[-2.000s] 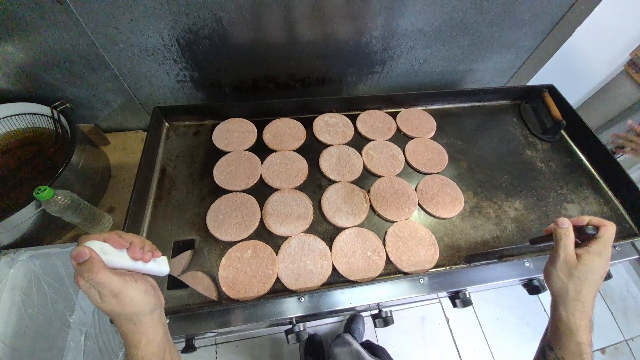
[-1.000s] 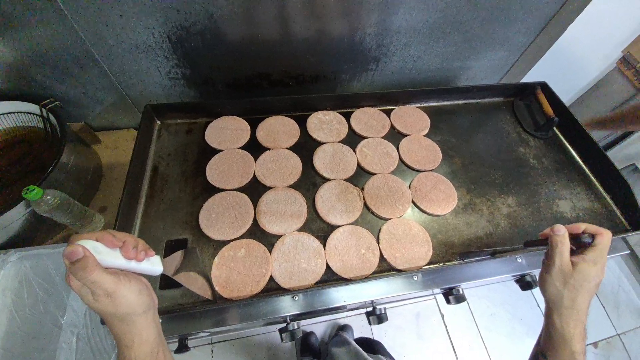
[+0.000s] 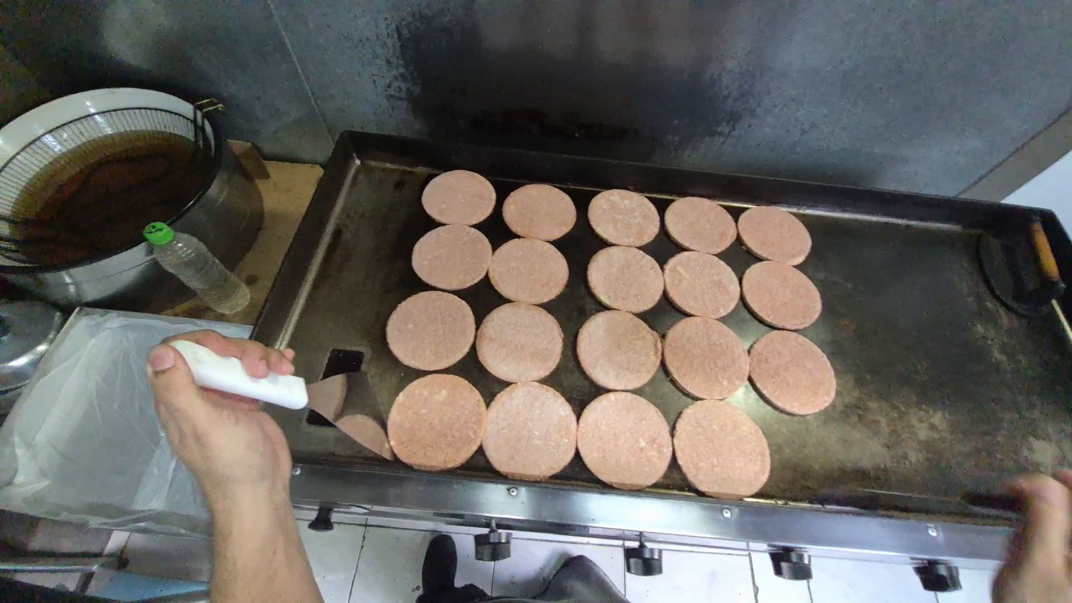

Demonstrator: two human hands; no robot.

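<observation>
My left hand (image 3: 230,419) grips the white handle of a metal scraper (image 3: 356,414), whose shiny blade mirrors the patties beside the griddle's grease opening (image 3: 342,368). Just right of the blade lies the nearest-left patty (image 3: 437,421), one of several round pink burger patties (image 3: 624,440) set in rough rows on the flat-top griddle (image 3: 904,368). At the right frame edge my right hand (image 3: 1038,532) is blurred and partly cut off, near the griddle's front rim. A dark, blurred shape lies by its fingers; whether the hand holds it cannot be told.
A round press with a wooden handle (image 3: 1022,264) rests at the griddle's far right. To the left stand a large metal pot (image 3: 126,276) with a wire basket in dark liquid, a green-capped plastic bottle (image 3: 201,268) and a plastic-lined container (image 3: 92,419). Black knobs (image 3: 643,559) line the front.
The view has shifted, bringing more of the left side into sight. My left hand keeps hold of the scraper. The other person's hand at the right is out of sight.
</observation>
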